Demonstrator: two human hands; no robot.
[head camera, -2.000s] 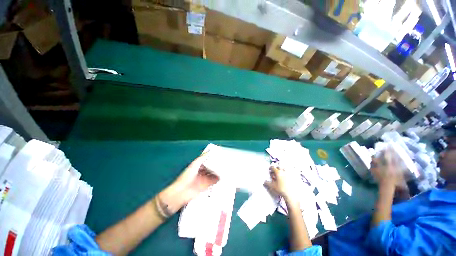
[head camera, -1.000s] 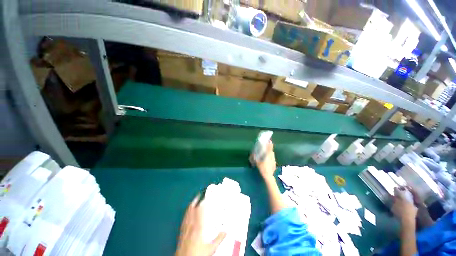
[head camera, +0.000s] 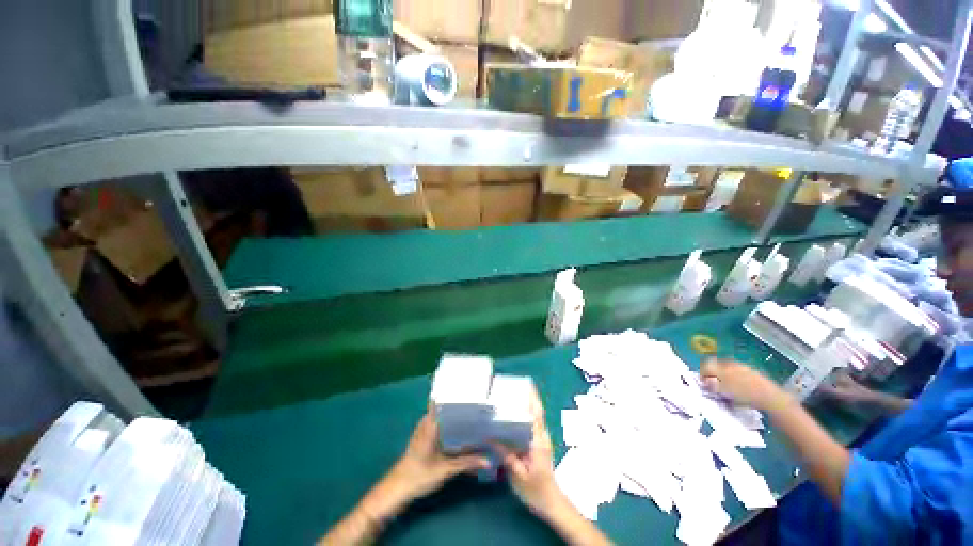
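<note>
A thick bundle of white flat cartons (head camera: 465, 403) is held above the green bench in front of me, its ends facing away and stepped in two blocks. My left hand (head camera: 429, 456) grips its left and lower side. My right hand (head camera: 530, 465) grips its right and lower side. The fingers under the bundle are partly hidden. White paper inserts (head camera: 640, 432) lie in a loose spread heap to the right of my hands. A white box (head camera: 564, 309) stands upright on the green belt, its top flap up.
More white boxes (head camera: 689, 284) stand in a row along the belt. A reserve carton stack (head camera: 160, 485) is at the left edge. A yellow ring (head camera: 704, 343) lies behind the inserts. A coworker in blue (head camera: 891, 469) reaches to the inserts. A grey shelf (head camera: 459, 144) crosses above.
My right hand has let go of the box on the belt and come back to the carton bundle. The bundle is now raised in both hands. The coworker's hand has moved to the inserts.
</note>
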